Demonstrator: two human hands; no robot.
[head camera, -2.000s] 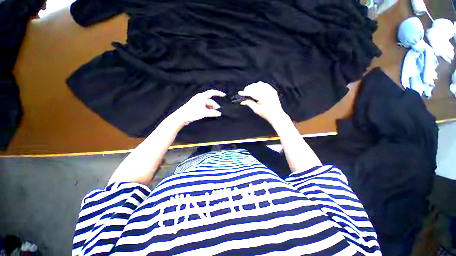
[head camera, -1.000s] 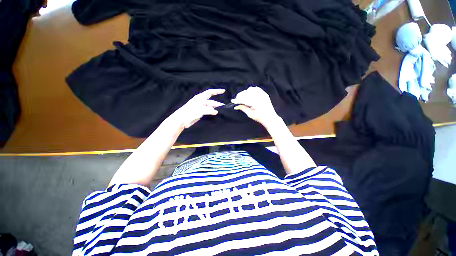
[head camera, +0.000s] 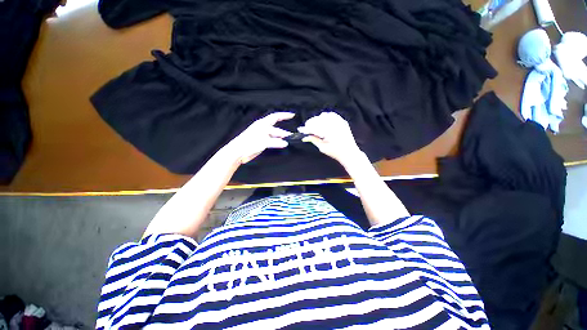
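A large black dress (head camera: 257, 71) lies spread over the table in front of me, its gathering seam running across above my hands. My left hand (head camera: 262, 137) is over the flounce (head camera: 148, 122), its fingertips close to a small dark piece between the hands; the index finger is raised. My right hand (head camera: 329, 134) is closed on a small dark thing, likely the thread snips (head camera: 296, 136), mostly hidden in the fingers. The fingertips of both hands nearly meet. Black on black, I cannot tell whether the left fingertips pinch cloth. No loose thread shows.
Another black garment (head camera: 508, 155) hangs over the table's front edge at right; one more (head camera: 13, 97) lies at far left. Pale cloth-wrapped bundles (head camera: 544, 84) lie at upper right beside a white cylinder (head camera: 542, 13). A pile of mixed cloth (head camera: 26, 317) is on the floor at lower left.
My right hand has moved slightly down and left, closer to my left hand. The left fingers have come nearer together. The view has shifted a little.
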